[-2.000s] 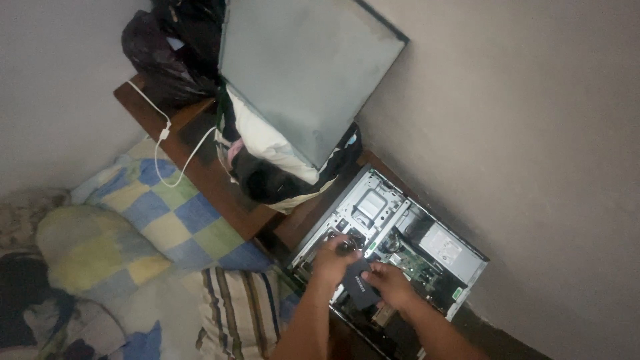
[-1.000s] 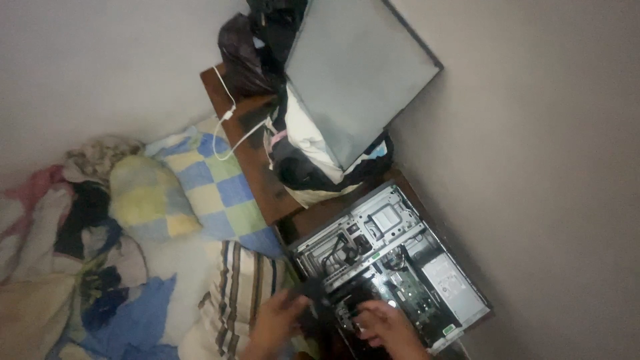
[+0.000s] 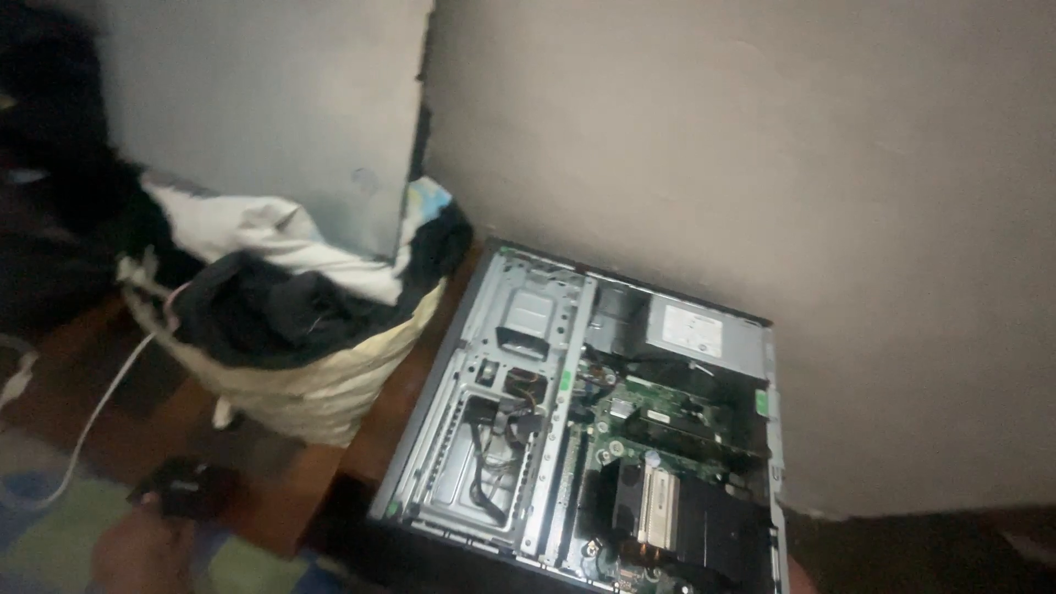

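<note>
At the lower left, my left hand (image 3: pixel 144 544) is blurred and holds a small flat black drive (image 3: pixel 186 487) bearing writing, over the edge of the wooden surface. Of my right hand (image 3: pixel 799 576), only a sliver shows beyond the lower right side of the computer case. The open desktop computer case (image 3: pixel 540 462) lies beside the wall, with its inside facing up. In it are a green circuit board (image 3: pixel 668 412), a silver power supply (image 3: pixel 705 330) with a label, a heatsink (image 3: pixel 658 507) and black cables (image 3: pixel 477 462) in the left bay.
A woven sack (image 3: pixel 330 400) full of dark and white cloth stands left of the case. A large grey metal panel (image 3: pixel 272 99) leans on it. A white cable (image 3: pixel 99 412) hangs over the wooden surface (image 3: pixel 280 487). The wall (image 3: pixel 742 165) borders the case.
My left hand has moved away from the case to the left with the black drive, which was over the case two seconds ago. My right hand has left the inside of the case. The view has shifted closer.
</note>
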